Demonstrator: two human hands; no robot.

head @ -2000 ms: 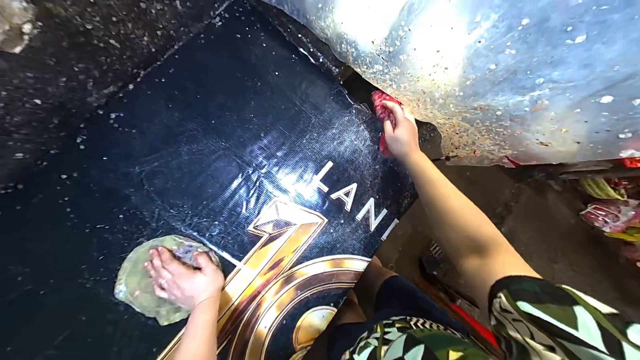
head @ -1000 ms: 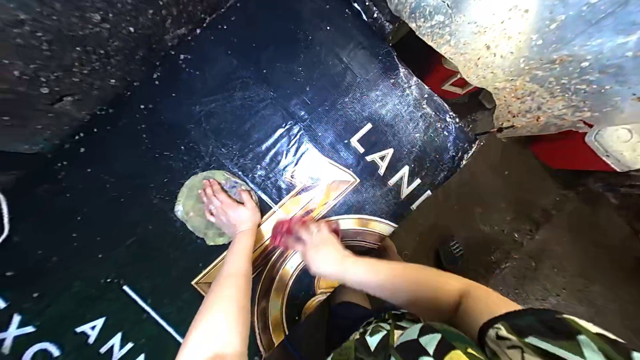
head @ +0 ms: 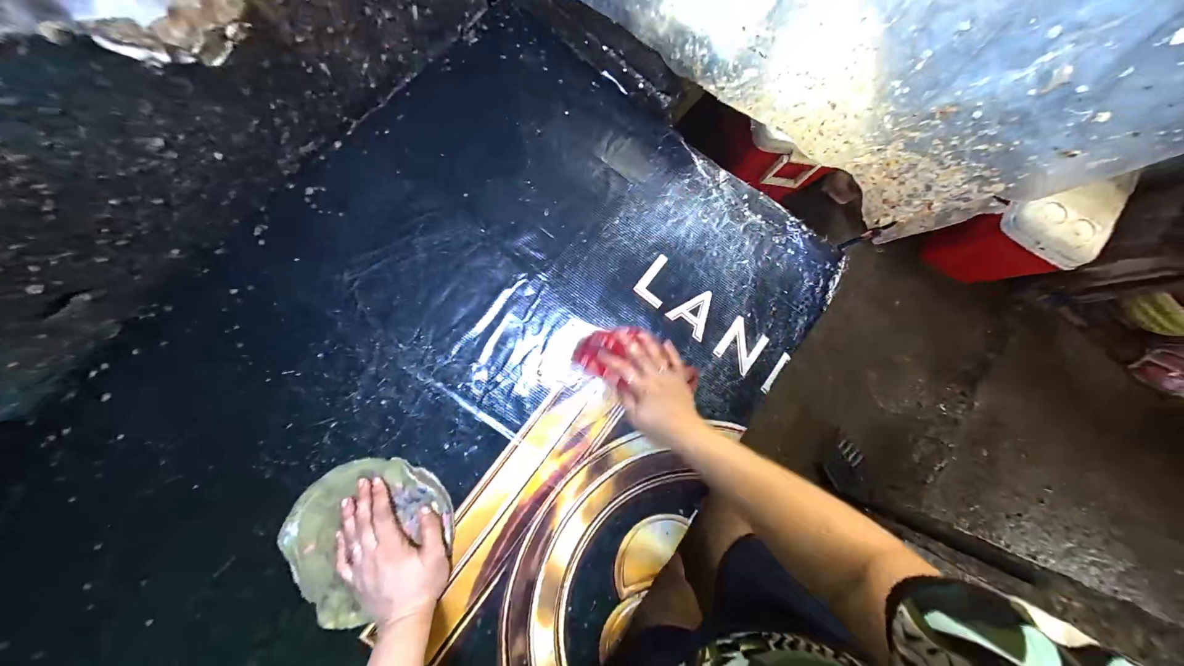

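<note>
My left hand lies flat, fingers spread, on a round, pale green, flat piece whose material I cannot tell. That piece rests on a dark printed plastic sheet with large gold figures and white lettering. Up and to the right, my right hand presses a crumpled red cloth onto the sheet, at the top of the gold print beside a bright glare. The palm and part of the cloth are hidden under the fingers.
A speckled, shiny grey sheet hangs over the upper right. Beneath it are a red container with a whitish lid and another red item. A dark, speckled surface borders the upper left. Brown floor shows at right.
My right hand, with the red cloth, was at the sheet's upper right edge, then down on the gold print, and is now at the print's top. My left hand stays on the round piece.
</note>
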